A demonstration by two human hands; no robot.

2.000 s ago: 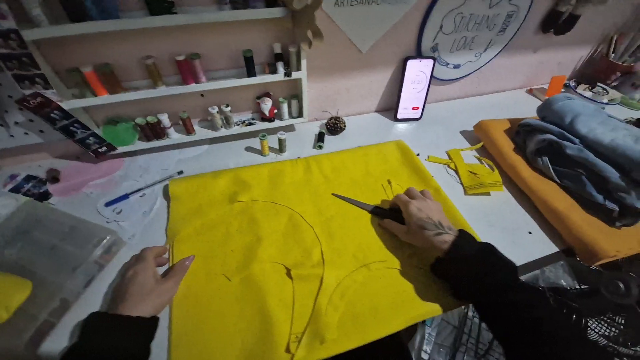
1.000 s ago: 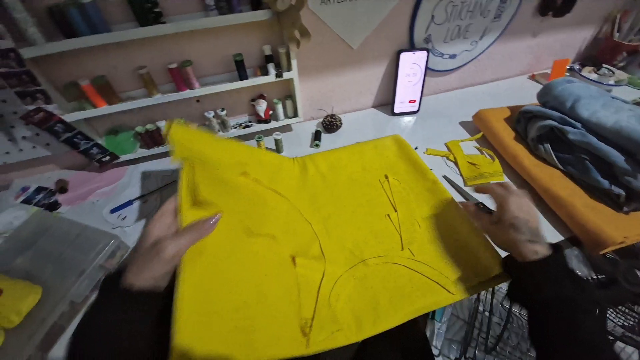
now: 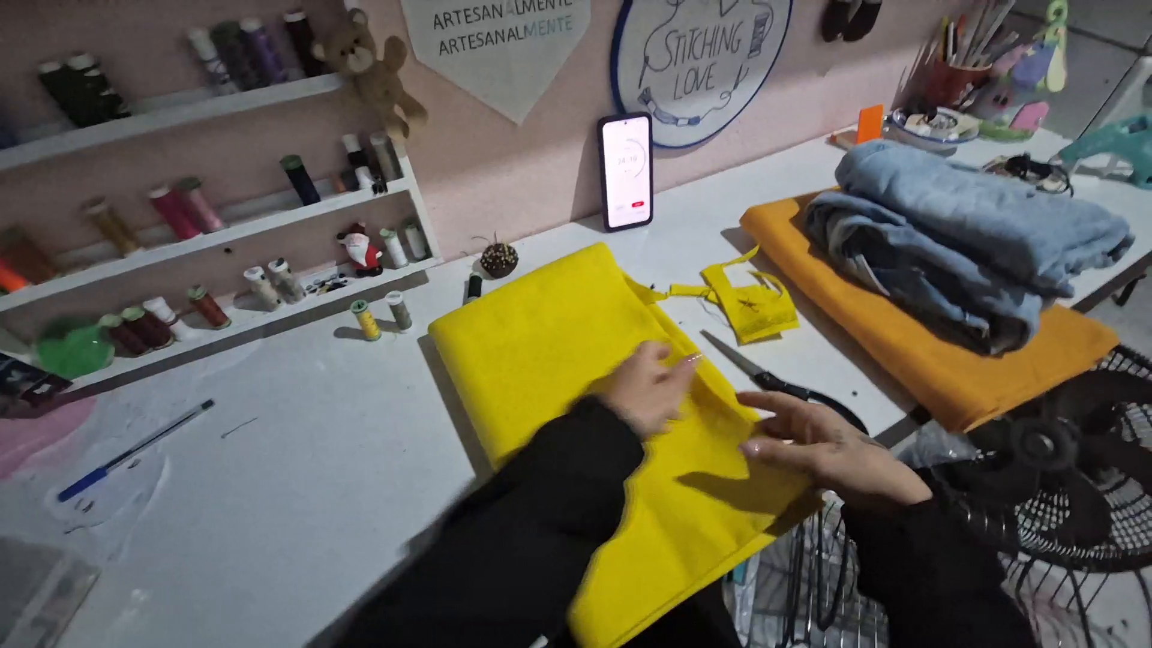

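Observation:
A yellow cloth (image 3: 540, 333), folded over, lies on the white table and hangs past its front edge. My left hand (image 3: 650, 389) reaches across onto the cloth near its right side, fingers partly bent and blurred. At the cloth's right edge is my right hand (image 3: 823, 445), thumb and fingers apart around the edge; whether it grips the cloth cannot be made out. Black-handled scissors (image 3: 765, 376) lie on the table just beyond my right hand, partly hidden by it. Yellow fabric scraps (image 3: 751, 306) rest behind the scissors.
Folded blue denim (image 3: 972, 234) sits on orange cloth (image 3: 981, 387) at the right. A phone (image 3: 625, 171) leans on the wall. Thread spools (image 3: 364, 319) stand behind the yellow cloth, and a pen (image 3: 135, 450) lies at left. A black fan (image 3: 1044, 450) and wire rack (image 3: 801, 576) are below the edge.
The yellow cloth, spread out earlier with drawn or cut curves showing, is now folded over toward the right. My left hand has moved right across it. My right hand has let go of the scissors.

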